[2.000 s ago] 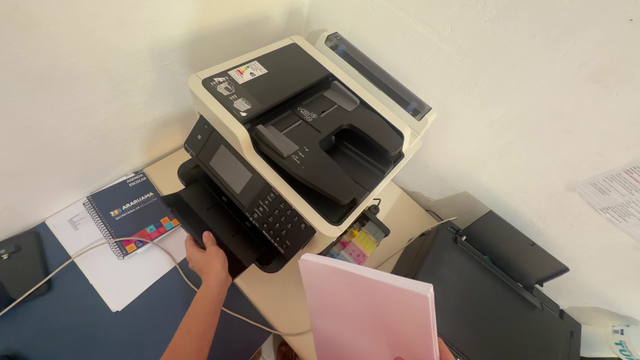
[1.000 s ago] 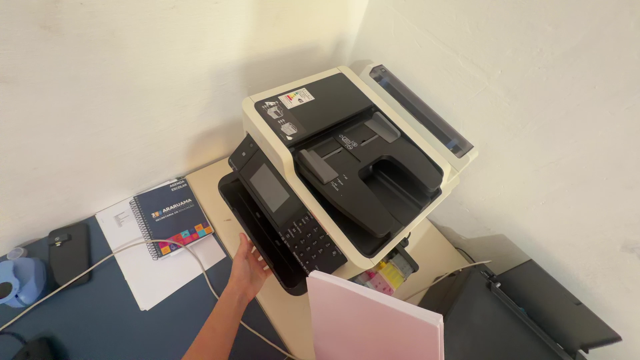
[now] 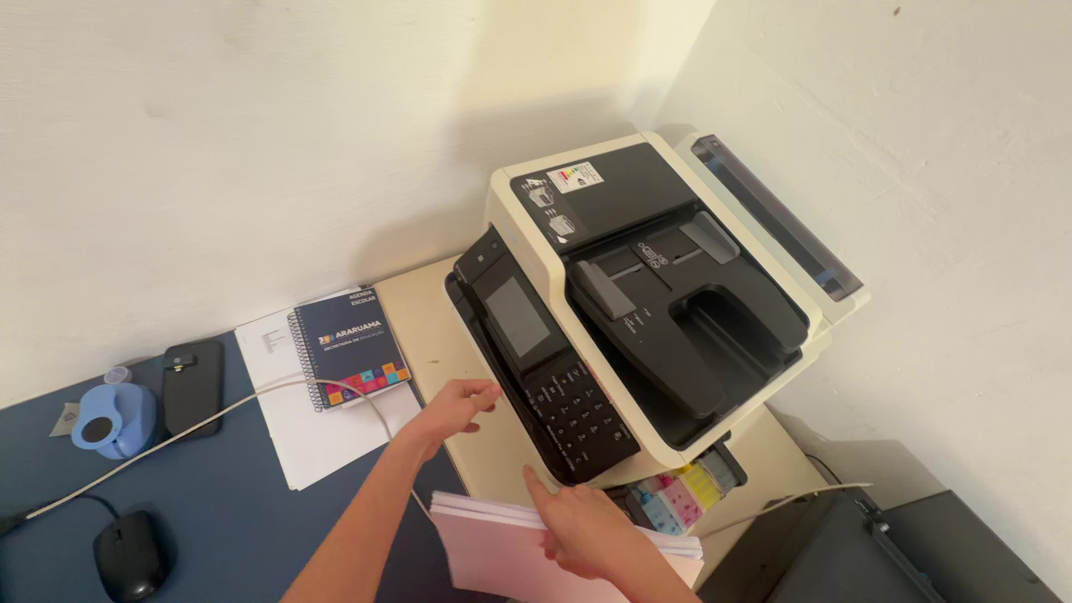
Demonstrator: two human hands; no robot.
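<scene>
A cream and black multifunction printer [image 3: 653, 301] stands on a cream table, its control panel [image 3: 544, 360] facing the lower left. Beside the panel's lower left edge is my left hand [image 3: 456, 410], fingers partly curled, with nothing visible in it. My right hand [image 3: 586, 528] lies over a stack of pinkish-white paper [image 3: 494, 553] and holds it, index finger extended toward the printer's front. The stack is below the printer, its lower part out of view. Ink tanks [image 3: 682, 494] in several colours show at the printer's near right side.
A spiral notebook [image 3: 347, 347] lies on white sheets [image 3: 293, 444] at left. Further left are a black phone [image 3: 193, 385], a blue craft punch [image 3: 117, 423] and a black mouse [image 3: 130, 553]. A pale cable [image 3: 176, 440] crosses the desk. Another black machine [image 3: 837, 553] stands at lower right.
My left hand has come away from the printer's front, where the black output tray stuck out earlier; the tray now looks pushed in. My right hand has come into view on the paper stack.
</scene>
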